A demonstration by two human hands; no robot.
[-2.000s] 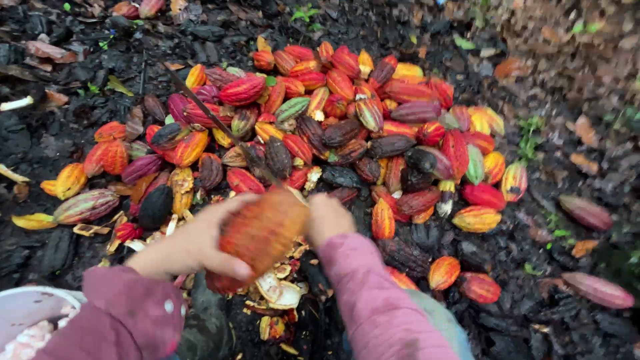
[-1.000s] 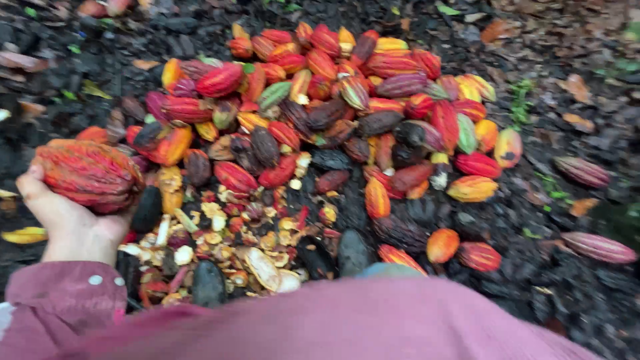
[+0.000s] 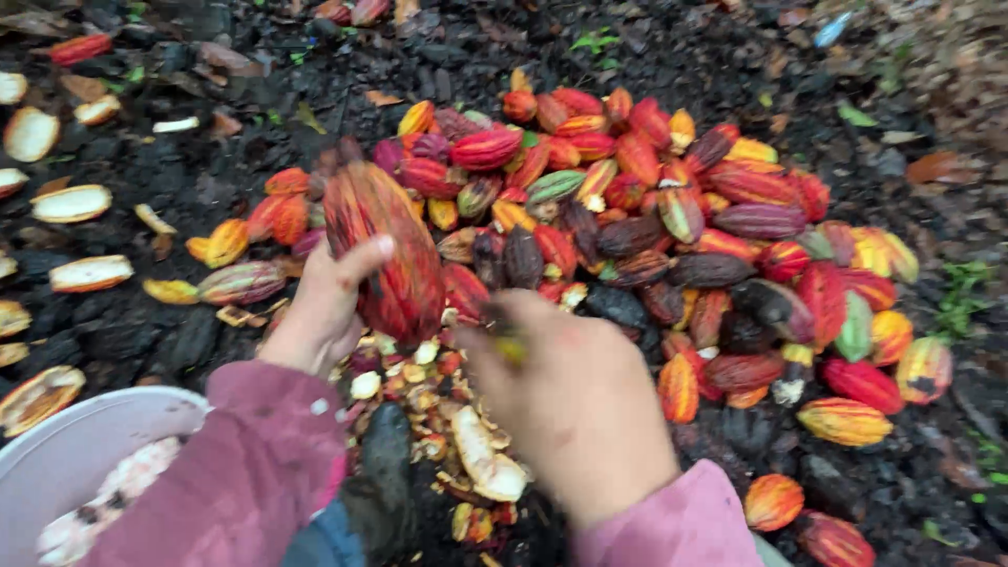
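Observation:
A large red-orange cacao pod [image 3: 386,244] stands nearly upright in my left hand [image 3: 323,307], the thumb across its side. To the right of the pod, my right hand [image 3: 575,394] is closed around something small and dark with a yellow-green spot; motion blur hides what it is. The two hands are apart. Beyond them lies a heap of cacao pods [image 3: 709,268] in red, orange, yellow, green, purple and dark brown. Below the held pod are pale cut husk pieces [image 3: 484,457] and chips on the ground.
A whitish bucket [image 3: 181,398] with pale cacao pulp [image 3: 118,488] stands at lower left, partly behind my left sleeve. Opened pod halves [image 3: 72,203] lie along the left side. A dark boot [image 3: 386,449] shows near the bottom middle. Loose pods [image 3: 774,502] lie at lower right.
My left hand has brought the pod from the far left toward the middle and tilted it upright. My right hand, hidden one second ago, is in view beside it. The view has shifted left.

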